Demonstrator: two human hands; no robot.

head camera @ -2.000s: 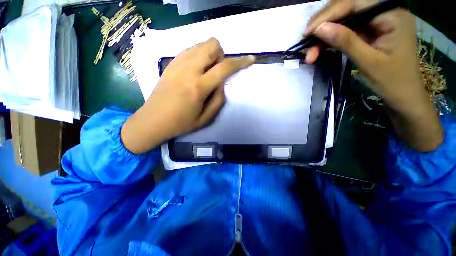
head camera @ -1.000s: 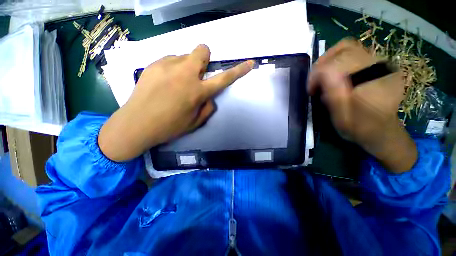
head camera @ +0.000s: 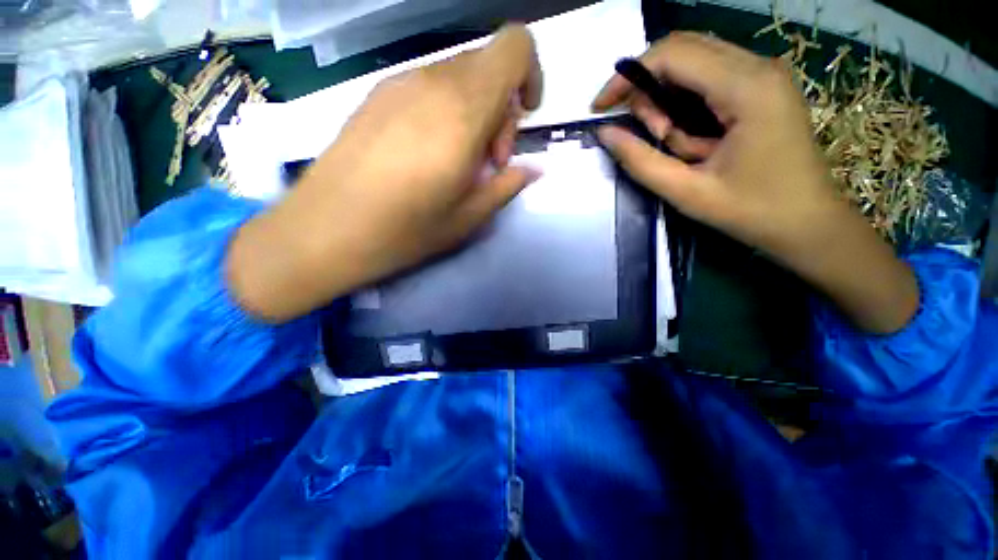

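Observation:
The dark tablet back cover (head camera: 492, 350) with a grey centre lies on white sheets in front of me. Two small white pads (head camera: 567, 339) show along its near edge. My left hand (head camera: 410, 175) is over the cover's left part and far edge, slightly blurred, thumb and fingers apart; whether it holds something small cannot be told. My right hand (head camera: 711, 131) is at the cover's far right corner and holds black tweezers (head camera: 679, 104) tucked in its fingers. The strip along the far edge is mostly hidden by my left hand.
A pile of tan and black strips (head camera: 213, 104) lies at the far left. A loose heap of tan slivers (head camera: 875, 142) lies at the right, near crumpled clear film (head camera: 943, 208). Stacked white sleeves (head camera: 49, 197) stand at the left edge. Clear plastic (head camera: 361, 22) lies at the far edge.
My left hand has lifted from its pointing press on the far edge, and its fingers have drawn together. My right hand has moved left and inward to the cover's far right corner.

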